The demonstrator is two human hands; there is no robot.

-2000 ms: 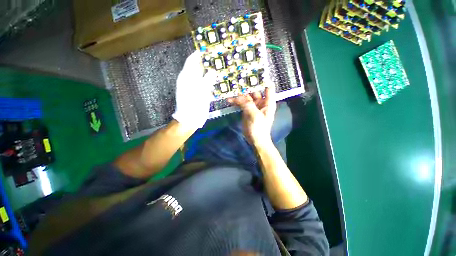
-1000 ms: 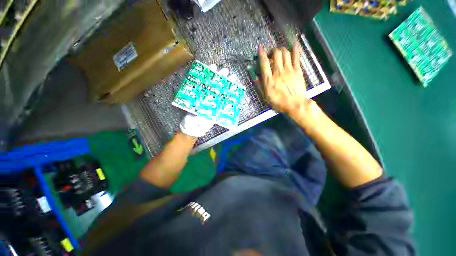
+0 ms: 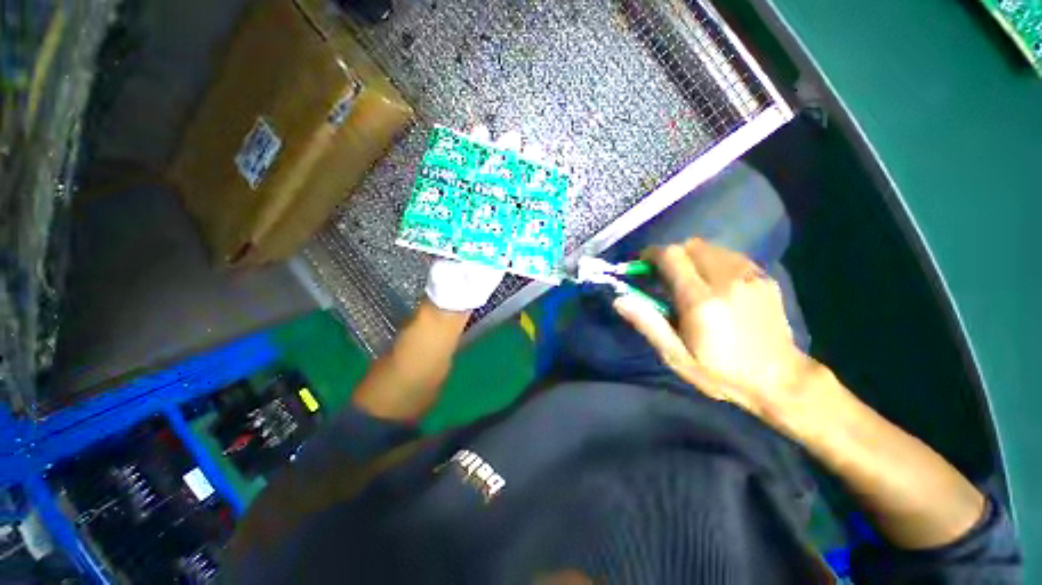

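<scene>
A circuit board panel [image 3: 486, 206], green-and-white solder side up, is held over the mesh tray [image 3: 686, 183]. My left hand [image 3: 463, 283], in a white glove, holds it from below at its near edge, with fingertips showing past the far edge. My bare right hand [image 3: 726, 314] holds side cutters [image 3: 635, 271] with green handles, slightly parted. The cutters' metal jaws are at the panel's right near corner. I cannot tell whether they touch a lead. Grey glittering lead clippings cover the tray.
A brown cardboard box [image 3: 274, 137] stands on the tray's far left side. A curved green work surface [image 3: 948, 149] is at the right, with part of another green board [image 3: 1020, 32] at its far corner. A blue rack [image 3: 217, 457] with black parts is at the lower left.
The panel was turned from component side to solder side, and my right hand left it. My right hand reached into the tray, then came back nearer and right with the cutters.
</scene>
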